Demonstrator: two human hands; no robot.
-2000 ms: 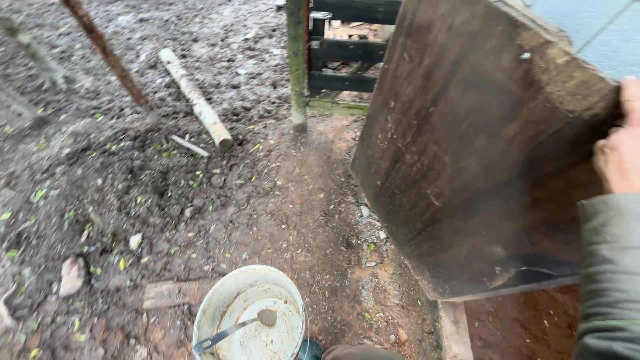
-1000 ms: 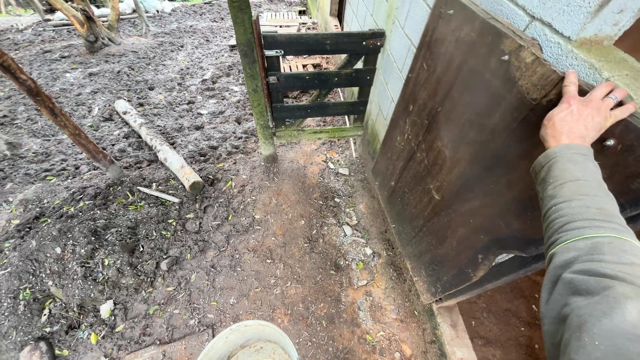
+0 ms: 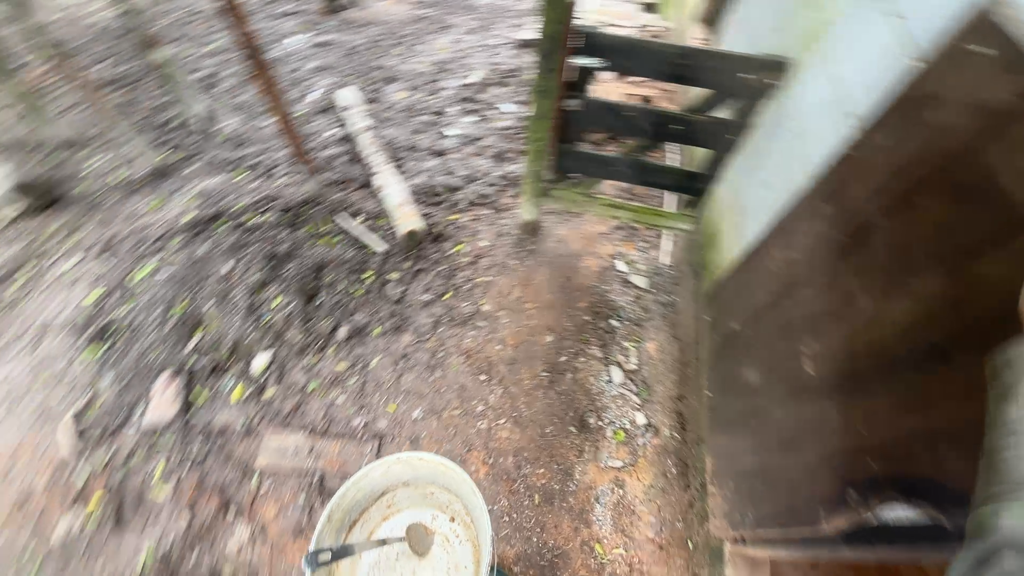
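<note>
My right hand is out of the frame; only its grey-green sleeve (image 3: 1000, 472) shows, blurred, at the right edge beside the brown wooden door panel (image 3: 864, 336). My left hand does not show. Low in the view is a whitish bucket (image 3: 477, 512), its inner wall stained. A spoon-like scoop (image 3: 418, 539) with a dark handle lies in it, the handle reaching the left rim. Whether a hand holds the bucket is hidden below the frame.
A dark slatted gate (image 3: 648, 124) stands ahead by a mossy post (image 3: 544, 120). A pale log (image 3: 380, 168) lies on muddy ground at the left, near a leaning pole (image 3: 268, 84). Stones (image 3: 614, 374) line the foot of the pale wall (image 3: 808, 136).
My right hand, on the top edge of the door panel a second ago, has left the view. The panel now stands closer along the wall. The view has swung, showing more of the bucket.
</note>
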